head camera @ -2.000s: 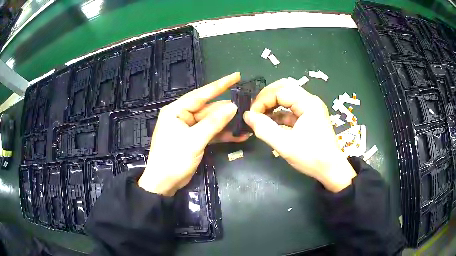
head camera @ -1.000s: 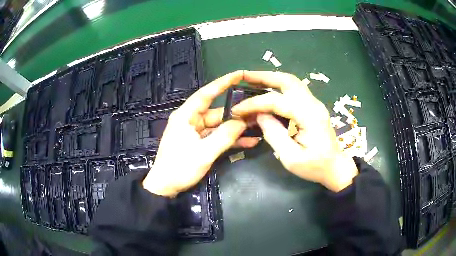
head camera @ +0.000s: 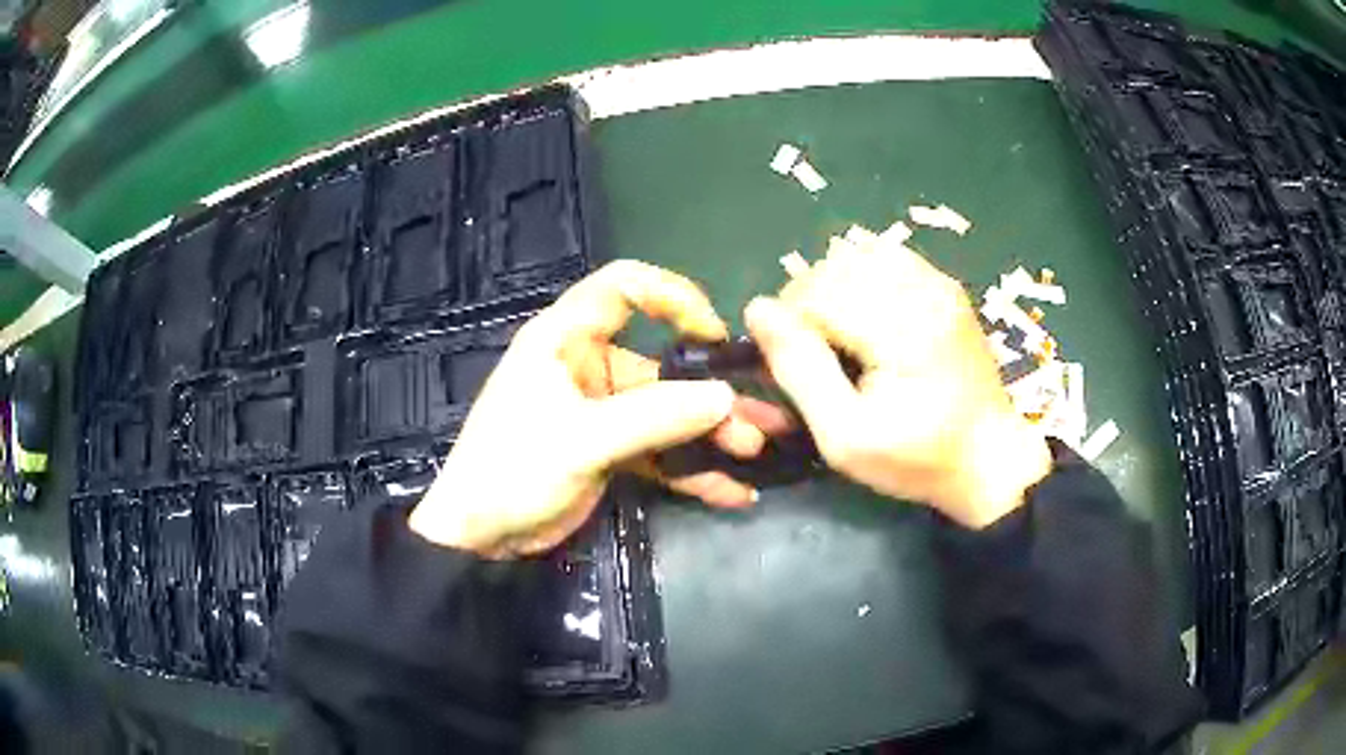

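A black plastic housing [head camera: 715, 357] is held between my two hands above the middle of the bench. It shows edge-on as a dark bar, and fingers cover much of it. My left hand [head camera: 591, 406] grips its left end, with the thumb in front and fingers behind and below. My right hand [head camera: 886, 376] has its thumb and fingers at the right end. The underside of the housing is dark and blurred. Small pale pieces [head camera: 1051, 387], some with orange parts, lie in a loose pile right of my right hand.
A large black blister tray [head camera: 328, 379] with rectangular pockets lies at left. Stacked black trays [head camera: 1213, 387] stand at right. Two pale pieces [head camera: 796, 167] lie beyond my hands, and more lie above my right hand. A pale strip [head camera: 827, 62] edges the green bench at the back.
The housing has turned from upright to a flat, edge-on bar. My right thumb has moved up to its top edge, and my left fingers have come away from my right fingertips.
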